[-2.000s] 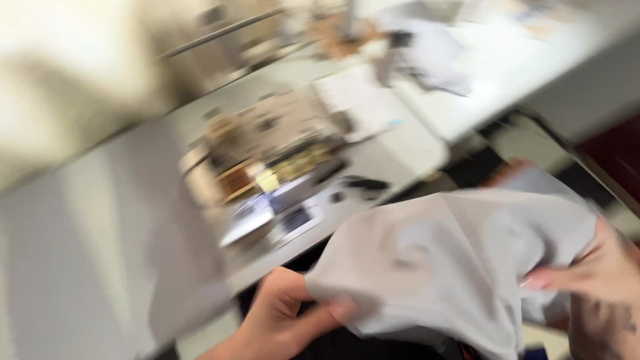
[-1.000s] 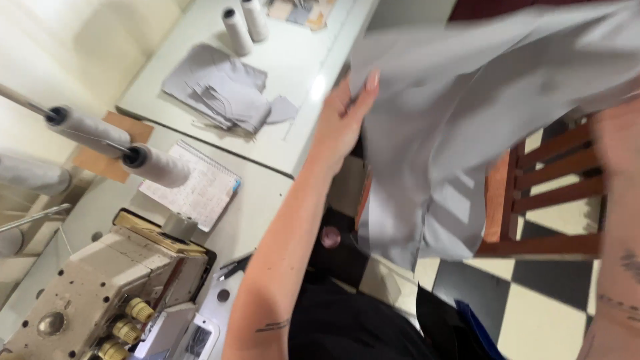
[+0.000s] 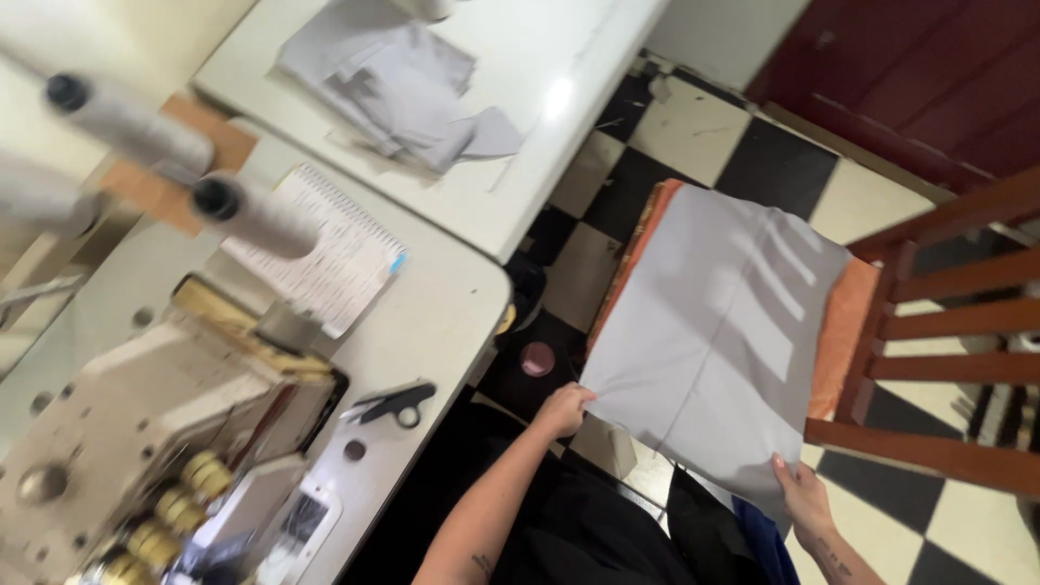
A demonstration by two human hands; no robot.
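A light grey fabric piece (image 3: 715,325) with a seam or crease down its middle lies spread over the orange-covered seat (image 3: 837,333) of a wooden chair. My left hand (image 3: 566,409) pinches its near left corner between thumb and fingers. At the near right corner my right hand (image 3: 800,491) grips the edge, thumb on top. Both hands hold the near edge stretched between them. Dark blue cloth (image 3: 764,536) hangs just below the fabric, beside my right hand.
An overlock sewing machine (image 3: 122,414) stands at left, with thread cones (image 3: 256,215), a spiral notebook (image 3: 325,252) and thread snips (image 3: 394,404) around it. More grey fabric pieces (image 3: 406,89) lie on the adjoining white table (image 3: 561,154). Chair slats (image 3: 959,325) rise at right.
The grey fabric, held up in the air one second ago, now lies across the chair seat. Both my hands have come down to its near corners. The view has shifted.
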